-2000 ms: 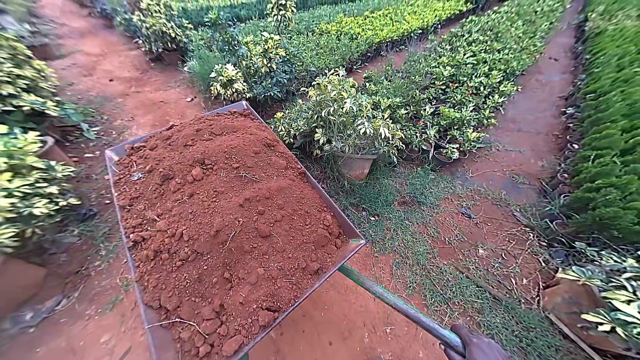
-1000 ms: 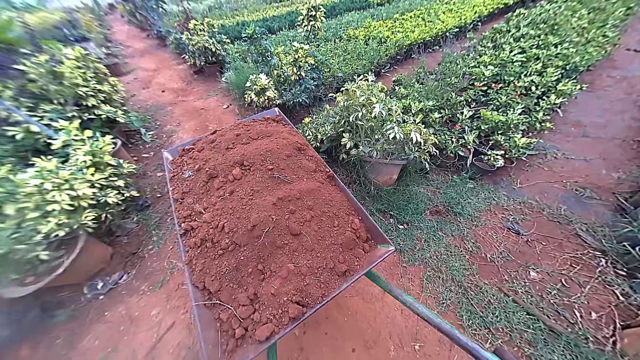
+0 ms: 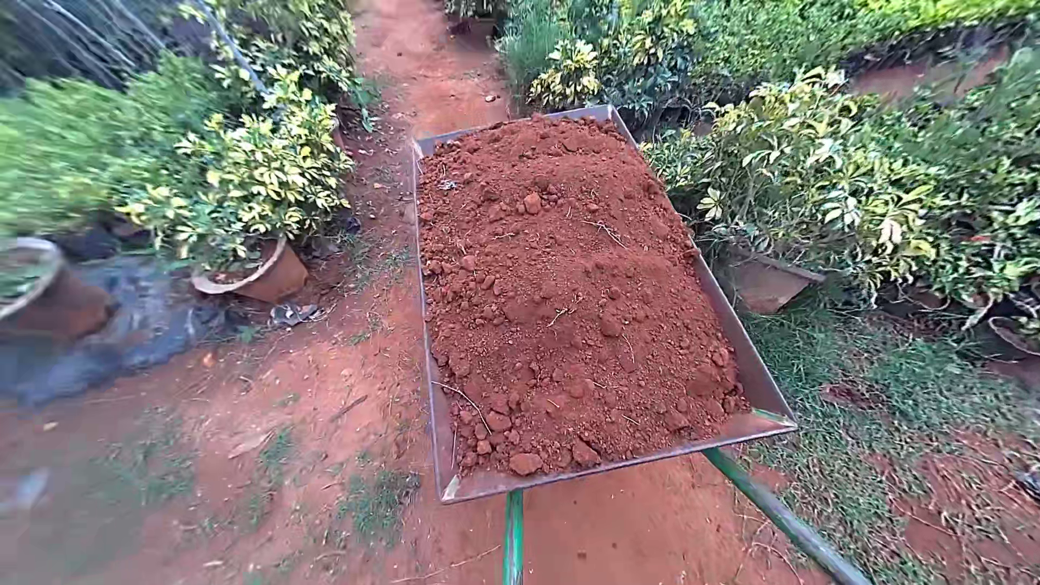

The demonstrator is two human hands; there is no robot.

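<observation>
A metal wheelbarrow tray [image 3: 743, 357] fills the middle of the head view, heaped with red soil [image 3: 569, 301] that holds small clods and bits of root. Two green metal handles run back from under its near edge: the left handle [image 3: 513, 536] drops almost straight to the bottom of the frame, while the right handle [image 3: 784, 516] slants to the lower right and leaves the frame. Neither of my hands shows; the grip ends of both handles lie outside the view.
A red dirt path [image 3: 431, 61] leads away beyond the tray. Potted variegated shrubs stand along both sides, one in a tilted clay pot [image 3: 280, 276] at left, another in a pot [image 3: 768, 280] close to the tray's right side. A larger pot [image 3: 61, 305] sits at far left.
The view has swung left, so the wheelbarrow now points up the dirt path. The hand seen on the right handle two seconds ago is out of view.
</observation>
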